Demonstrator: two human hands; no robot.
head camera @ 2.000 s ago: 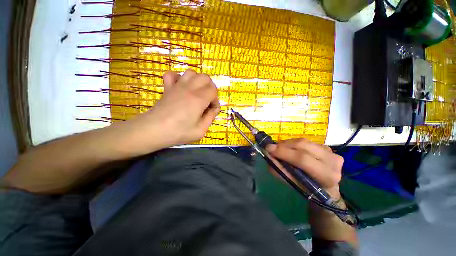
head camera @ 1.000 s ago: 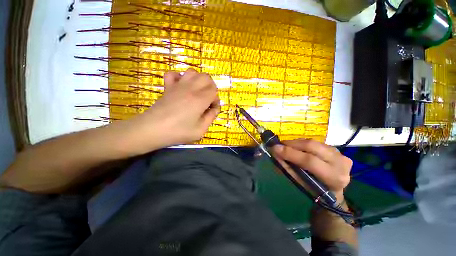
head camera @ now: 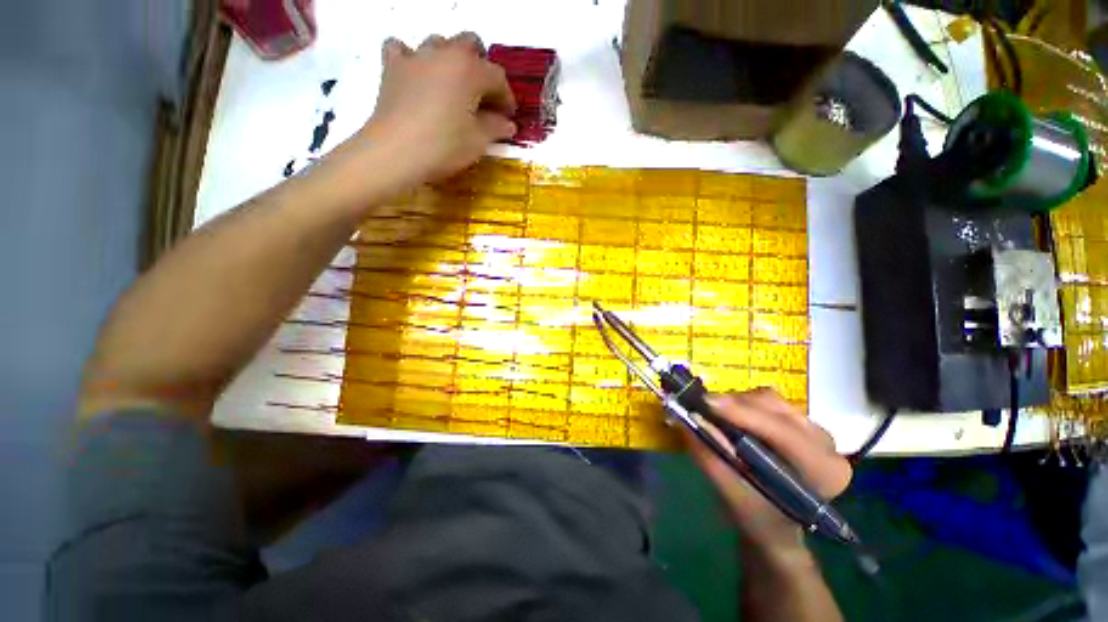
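The shiny amber flexible circuit sheet point(head camera: 662, 249) lies flat on the white bench top. Dark and red lead wires point(head camera: 312, 350) lie over its left part and stick out past its left edge. My left hand point(head camera: 444, 107) is beyond the sheet, with its fingertips at the left side of a red and dark wire bundle point(head camera: 535, 95); whether they grip a wire is hidden. My right hand point(head camera: 778, 444) holds the dark soldering iron point(head camera: 772, 471). The iron's tip, with the guide tube beside it, is over the middle of the sheet; contact cannot be told.
A brown carton point(head camera: 693, 116) and a round yellowish tin point(head camera: 838, 116) stand beyond the sheet. A black box point(head camera: 899, 292) stands right of it, with a green-rimmed solder spool point(head camera: 1018, 152) at its back. A red container point(head camera: 273, 22) is far left. More amber sheets point(head camera: 1085, 273) lie far right.
My left hand has left the sheet and moved away from me to the wire bundle. The view has shifted, showing the bundle and carton. The iron is still in my right hand, slightly farther right.
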